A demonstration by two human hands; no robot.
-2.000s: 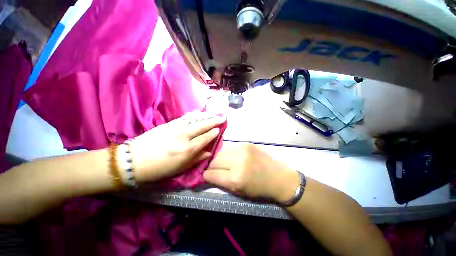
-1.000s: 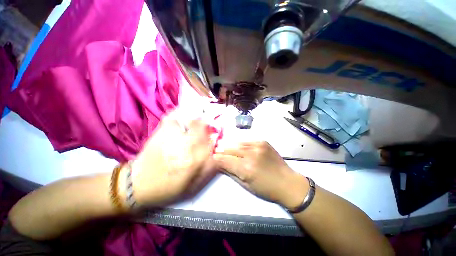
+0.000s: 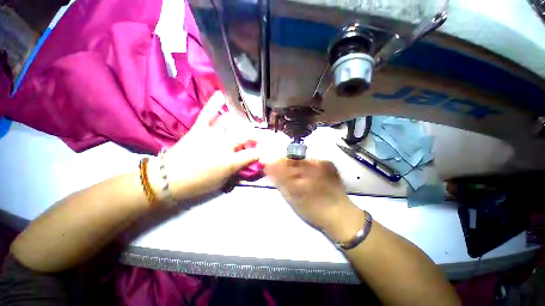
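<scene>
The shiny magenta garment piece point(image 3: 134, 77) lies in folds on the table left of the sewing machine head point(image 3: 334, 66). My left hand point(image 3: 206, 158) is bent over a bunched end of the cloth just left of the needle area and holds it. My right hand point(image 3: 311, 182) is right in front of the silvery knob point(image 3: 296, 149), fingers curled, its tips beside the cloth's edge; glare and blur hide whether they grip it. The presser foot and needle are not clearly seen under the head.
Thread snips point(image 3: 373, 164) lie right of the knob, with black scissors handles point(image 3: 358, 128) behind. Pale blue-grey scraps point(image 3: 403, 143) are piled beside them. A black box point(image 3: 487, 230) is at the right end. A scale point(image 3: 239, 266) runs along the front edge.
Both hands have moved away from the front edge towards the needle area. The magenta cloth in my left hand has moved up and left with it. The camera view has shifted.
</scene>
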